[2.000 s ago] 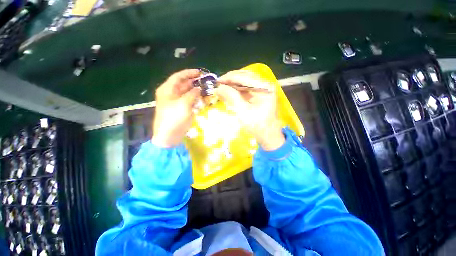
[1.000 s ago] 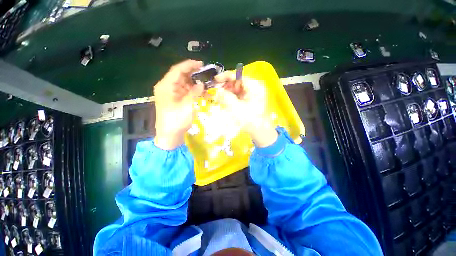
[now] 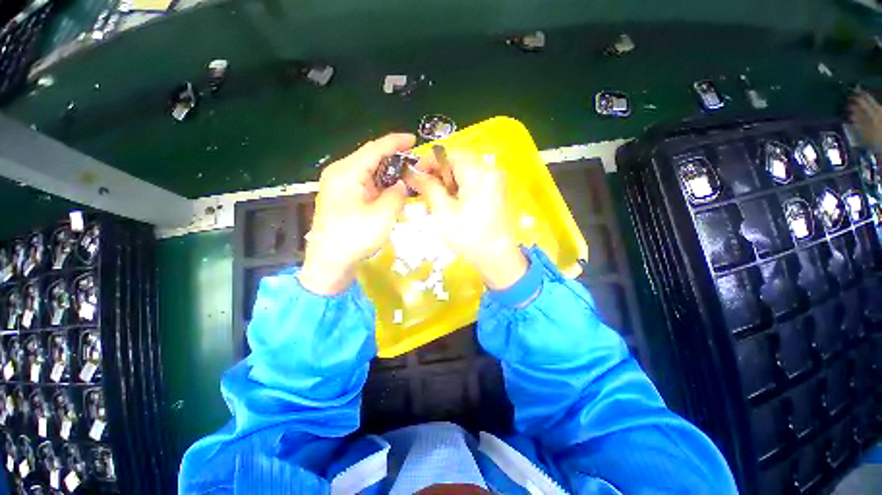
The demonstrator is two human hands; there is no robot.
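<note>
My left hand [image 3: 346, 208] holds a small dark watch housing [image 3: 392, 171] with a shiny rim above the upper left edge of the yellow tray [image 3: 411, 340]. My right hand [image 3: 474, 208] is close to the housing, its fingers closed around thin tweezers [image 3: 445, 168] that show as a short dark strip; glare washes out the hand and the tool tip is hard to tell. Small white parts [image 3: 432, 280] lie loose in the yellow tray below the hands. The yellow tray rests tilted on a black blister tray [image 3: 426, 387].
Several units lie on the green belt ahead, one [image 3: 436, 127] just beyond my hands. A stack of black trays [image 3: 754, 290] stands at the right, partly filled, and another [image 3: 58, 358] at the left holds units with white tabs. Another person's hand [image 3: 864, 116] shows at the right edge.
The belt units have shifted right. A unit now lies on the belt just beyond my hands. The held housing is lower and turned. Another person's hand has appeared at the right edge.
</note>
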